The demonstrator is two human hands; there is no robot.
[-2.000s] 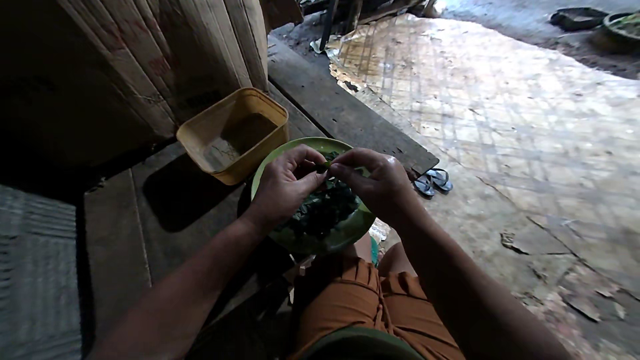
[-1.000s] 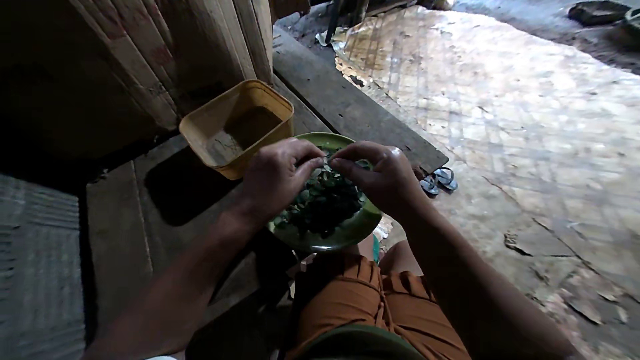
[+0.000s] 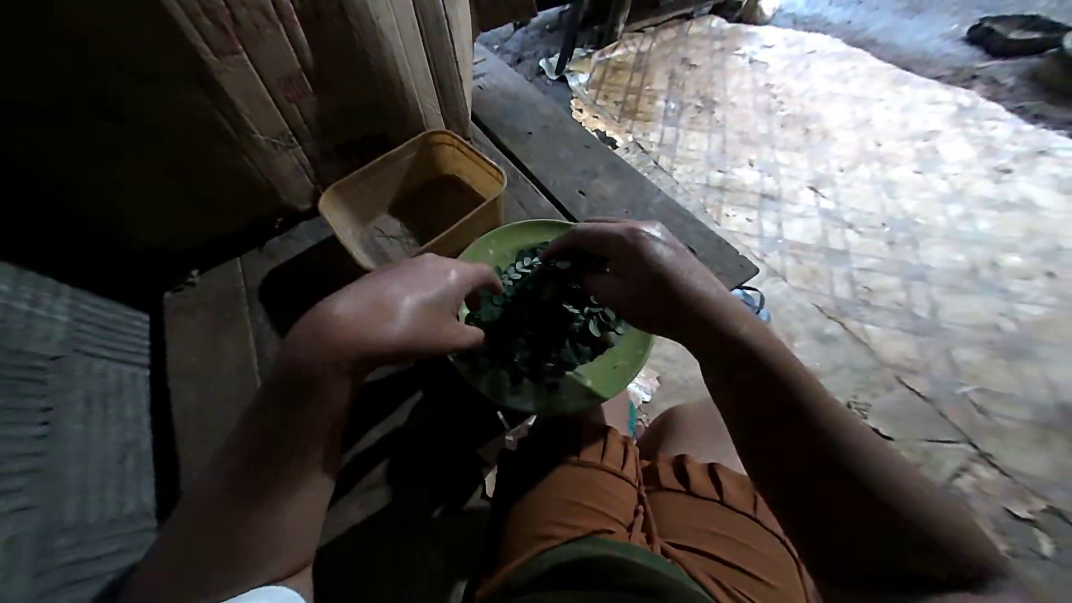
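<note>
A green plate (image 3: 615,373) holds a heap of small dark green leaves (image 3: 536,335), some still on thin stems. Over the plate's left rim is my left hand (image 3: 402,310), its thumb and fingers apart beside the leaves, with nothing seen between them. My right hand (image 3: 641,272) reaches in from the right, fingers curled down at the upper part of the heap. Its fingertips are partly hidden among the leaves, so whether they grip any is unclear.
A yellow plastic container (image 3: 494,197) stands on the wooden bench (image 3: 578,159) just beyond the plate. Cardboard (image 3: 368,75) rises behind it. A woven panel (image 3: 75,402) is at the left. Sandals (image 3: 751,301) lie on the floor past the bench's edge.
My hands were together over the plate, fingertips meeting. Now they are apart, the left at the plate's left side and the right lowered to the leaves.
</note>
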